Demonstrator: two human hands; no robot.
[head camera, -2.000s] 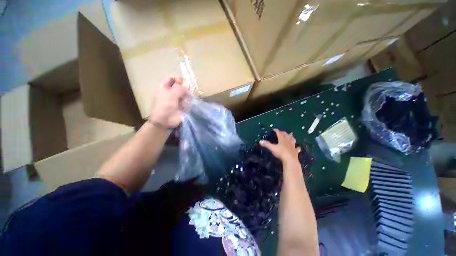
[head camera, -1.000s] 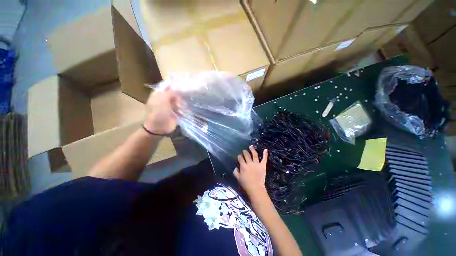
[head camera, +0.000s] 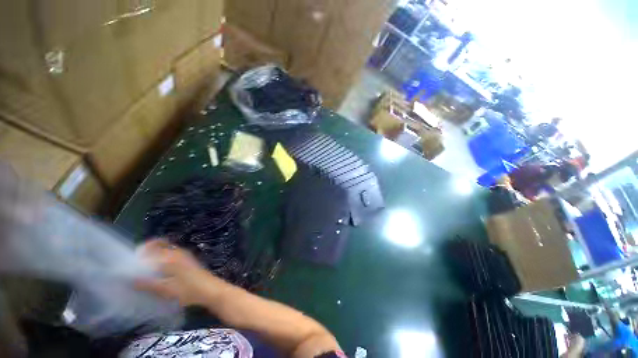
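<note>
A clear plastic bag (head camera: 91, 269), blurred, stretches across the lower left. My left hand (head camera: 17, 199) is a blurred, partly cut-off shape at the left edge, at the bag's upper end. My right hand (head camera: 175, 271), also blurred, has its fingers closed on the bag's right side. A tangled pile of black cords (head camera: 199, 217) lies on the green table (head camera: 381, 280) just beyond my right hand. Dark flat panels (head camera: 315, 224) lie right of the pile, beside a fanned row of grey-black panels (head camera: 336, 161).
An open bag of black parts (head camera: 276, 98) stands at the table's far end. A pale yellow pad in a sleeve (head camera: 245, 150), a yellow slip (head camera: 284, 162) and white bits lie nearer. Stacked cartons (head camera: 126, 133) line the left. Black panels (head camera: 500, 325) stand lower right; a workshop lies behind.
The view has swung right, bringing the workshop and right-hand panels into view. My right hand has moved from the cord pile's edge onto the bag. The open carton has left the view.
</note>
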